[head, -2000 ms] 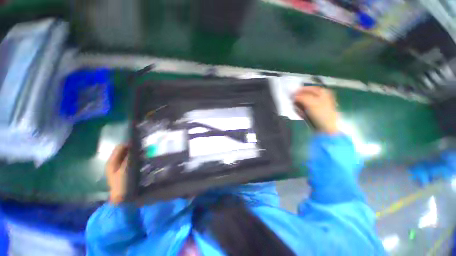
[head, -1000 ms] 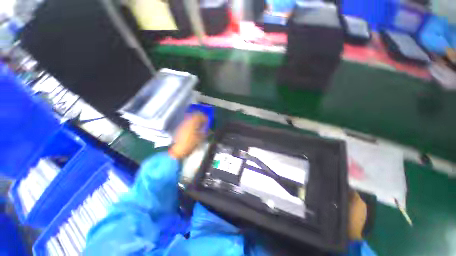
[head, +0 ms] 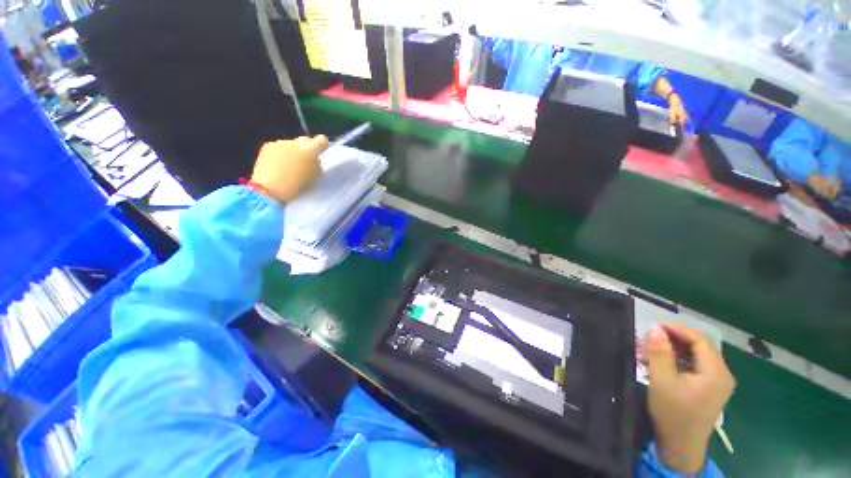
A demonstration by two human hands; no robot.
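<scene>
My left hand (head: 287, 170) is over the leaning stack of pale panels in white sleeves (head: 327, 210), its fingers closed on a thin grey back cover (head: 349, 137) seen nearly edge-on. A black foam tray (head: 597, 359) lies on the green bench, holding an open tablet unit (head: 523, 338) with pale battery areas, a black diagonal flex cable and a small green patch. My right hand (head: 689, 387) is raised at the tray's right side with its fingers curled; whether it holds something small cannot be told.
A blue bin (head: 377, 233) with small parts stands beside the stack. A white sheet (head: 681, 322) lies partly behind my right hand. Blue crates (head: 56, 322) with upright white-edged pieces are at left. Tall black trays (head: 578, 140) and people in blue smocks are across the bench.
My left hand has moved from the blue bin up to the stack and now grips a thin panel. My right hand has come off the tray's right edge and is raised beside it.
</scene>
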